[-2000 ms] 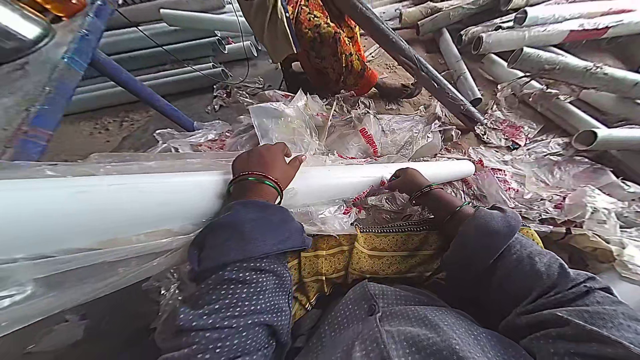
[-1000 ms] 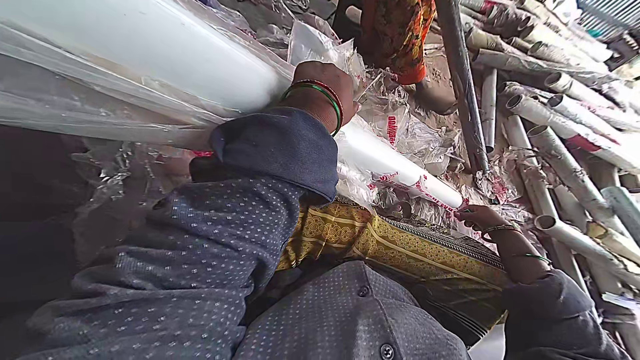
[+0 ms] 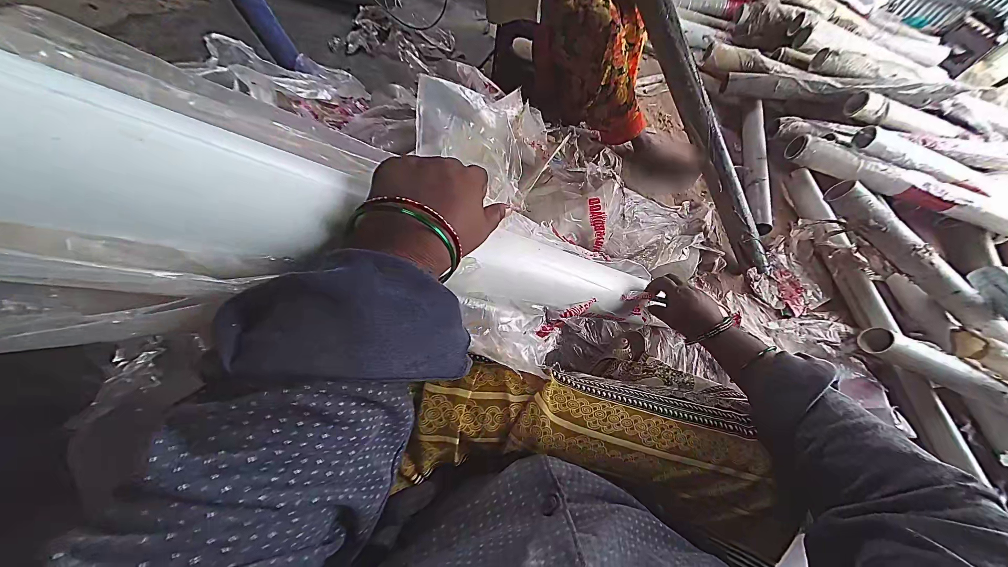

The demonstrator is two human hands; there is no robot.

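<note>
A thick white roll (image 3: pixel 551 272), with clear plastic film (image 3: pixel 504 331) around it, runs from the upper left across my lap. My left hand (image 3: pixel 433 201), with red and green bangles at the wrist, lies over the top of the roll near its middle; its fingertips are hidden on the far side. At the roll's right end my right hand (image 3: pixel 689 307) pinches the red-printed edge of the film between thumb and fingers.
Crumpled plastic (image 3: pixel 598 213) covers the ground ahead. A dark pole (image 3: pixel 705 134) slants down beside another person's foot (image 3: pixel 665 161). Several tubes (image 3: pixel 906 244) lie heaped at the right. A blue bar (image 3: pixel 268 31) stands at the upper left.
Since two seconds ago the view has turned and shifted. Both hands remain at the roll, my left on top and my right at its right end.
</note>
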